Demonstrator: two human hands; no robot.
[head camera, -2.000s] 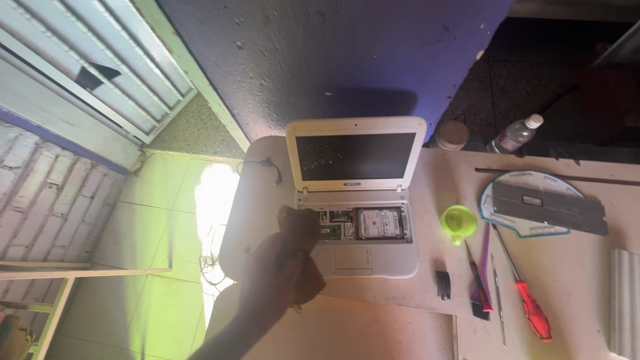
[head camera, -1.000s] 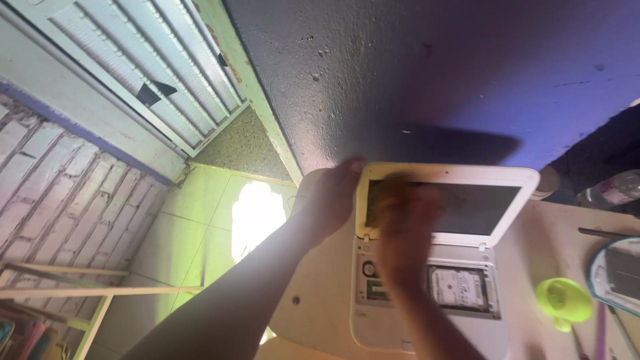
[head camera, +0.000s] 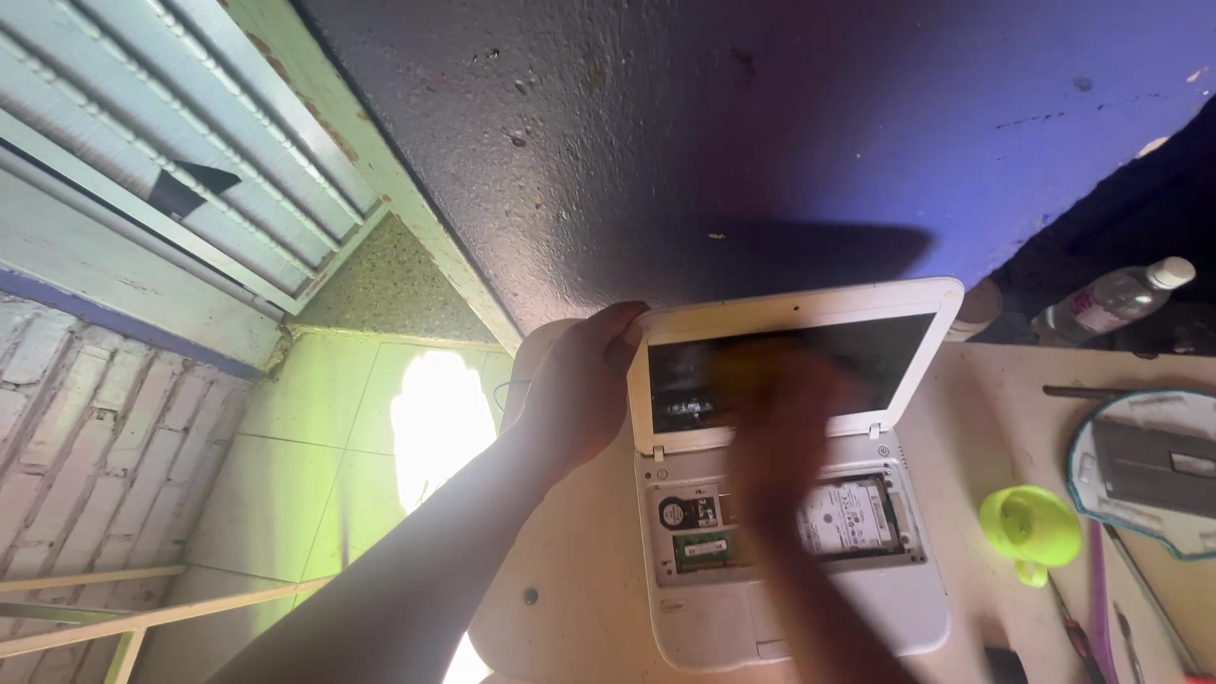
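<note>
A white laptop (head camera: 703, 608) lies unfolded on the table, its screen (head camera: 883, 361) tilted up. Its base has no keyboard over it, so a hard drive (head camera: 845, 518) and a green memory module (head camera: 701, 549) show. My left hand (head camera: 589, 380) grips the upper left corner of the screen's white frame. Blurred by motion, my right hand (head camera: 784, 418) is against the screen with a yellowish thing (head camera: 755, 366), seemingly a cloth, under its fingers. Part of the drive bay is hidden behind my right wrist.
Right of the laptop are a lime-green cup (head camera: 1031, 524), a screwdriver (head camera: 1078, 636), a purple strip (head camera: 1102, 598) and a grey plate (head camera: 1154, 465) on a teal-edged piece. A plastic bottle (head camera: 1111, 302) stands behind. A dark blue wall (head camera: 665, 142) rises behind the screen.
Two seconds ago one hand was over the laptop's base; since then a hand has come to the screen's surface and my left hand to its corner. The view has shifted left.
</note>
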